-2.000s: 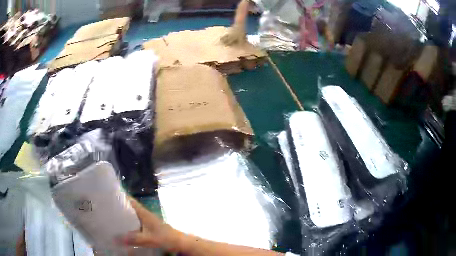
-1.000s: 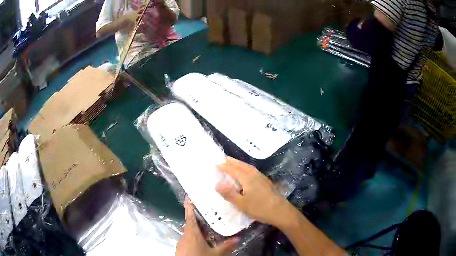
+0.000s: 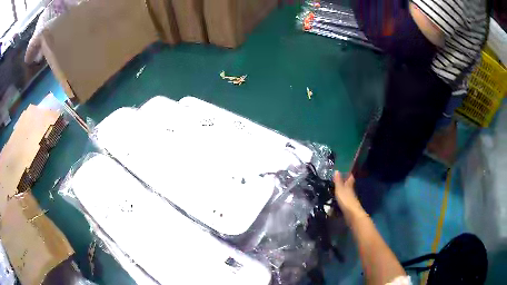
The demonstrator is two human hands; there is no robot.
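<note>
Several bagged white-and-black units lie side by side. The front bagged unit (image 3: 150,222) runs diagonally towards the bottom edge, its white face under clear film. A row of bagged units (image 3: 194,158) lies behind it, faces up, with small dark marks. Black ends and dark leads (image 3: 314,217) are bunched under crinkled film at their near right ends. My right hand (image 3: 346,192) is at the right of these ends, beside the table edge, with fingertips apart and no unit in its grip. My left hand is not in view.
A brown bag carton (image 3: 36,245) and flattened cartons (image 3: 28,145) are at left. An upright brown carton (image 3: 100,44) stands at the far left of the green table (image 3: 278,72). Wrapped thin items (image 3: 339,25) lie far right. A person in a striped top (image 3: 464,39) stands near a yellow crate (image 3: 481,89).
The view has shifted right. My right hand has let go of the front bagged unit and moved right to the bunched ends. My left hand has left the picture.
</note>
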